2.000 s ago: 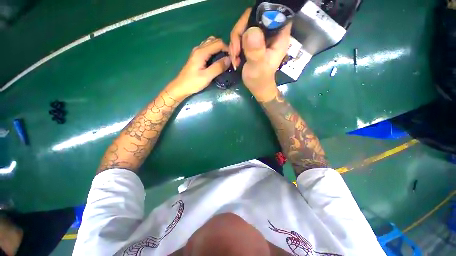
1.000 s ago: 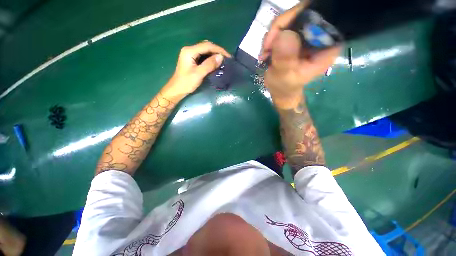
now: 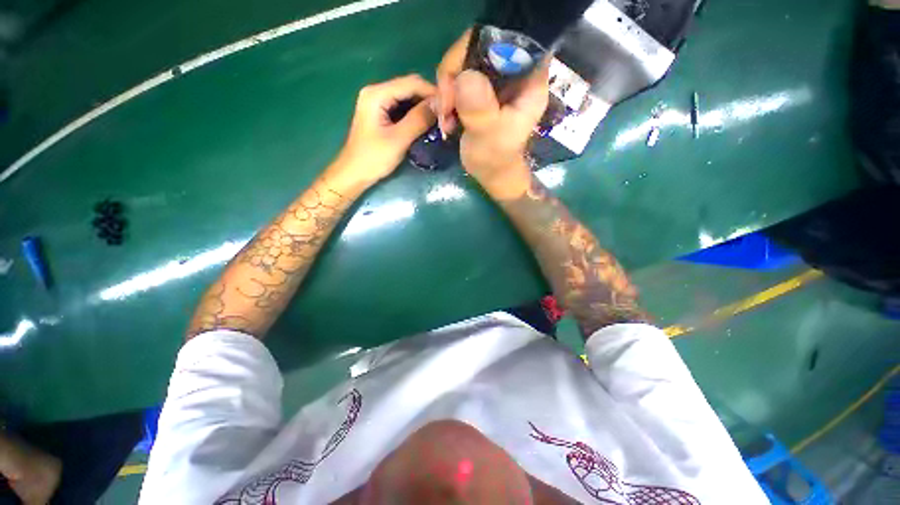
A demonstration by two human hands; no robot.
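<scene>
My right hand (image 3: pixel 493 123) is closed around the black electric screwdriver (image 3: pixel 508 59), which has a round blue-and-white badge on its end. My left hand (image 3: pixel 390 128) holds a small round black unit (image 3: pixel 429 151) on the green bench. The fingertips of both hands meet over the unit, and they hide its upper part and the screwdriver's bit. The silver-white screw feeder (image 3: pixel 627 49) stands just right of my right hand, partly covered by the hand and tool.
A dark thin rod (image 3: pixel 694 115) and a small bright metal piece (image 3: pixel 652 136) lie right of the feeder. Small black parts (image 3: pixel 110 222) and a slim blue object (image 3: pixel 36 261) lie far left. Another person's hand (image 3: pixel 30 471) shows at bottom left. A blue stool (image 3: pixel 785 473) stands at lower right.
Since one second ago, my right hand and the screwdriver have moved left from over the feeder to the unit, uncovering the feeder. My left hand stays about where it was.
</scene>
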